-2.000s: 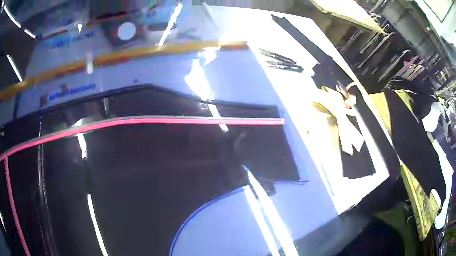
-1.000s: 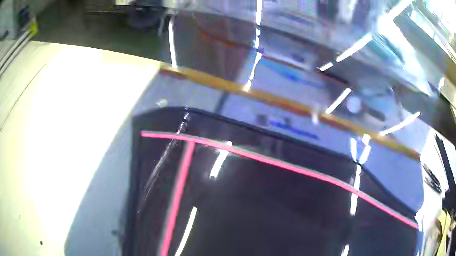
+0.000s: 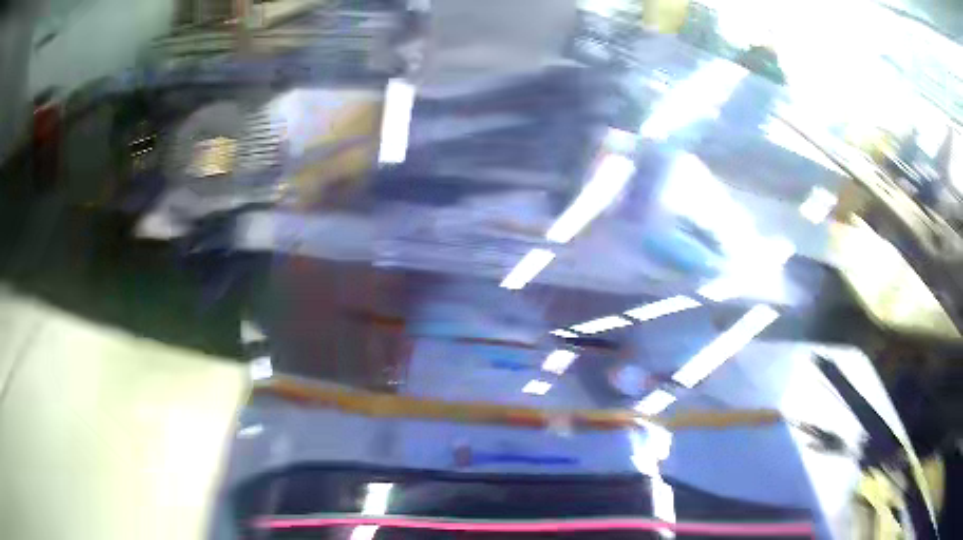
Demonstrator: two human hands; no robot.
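The clear bluish template [image 3: 729,451] lies on the worktable at the bottom of the blurred view, with brown tape [image 3: 444,407] along its hinge. Its lid [image 3: 465,232] stands raised behind the tape, with bright glare streaks. A dark garment panel [image 3: 528,500] shows under the sheet at the bottom edge, crossed by a pink line [image 3: 570,525]. Small blue printing [image 3: 523,459] lies between tape and panel. Neither of my hands is in view.
The cream-white worktable [image 3: 116,422] extends at the left. At the right are a dark strip [image 3: 861,396], dark slim items [image 3: 829,438] and yellow pieces [image 3: 876,496]. A round fan [image 3: 216,156] stands behind at the left. Bright light fills the upper right.
The view has swung up, first leftward and then back toward centre. The template now sits low in the picture, and the raised lid and room behind show more.
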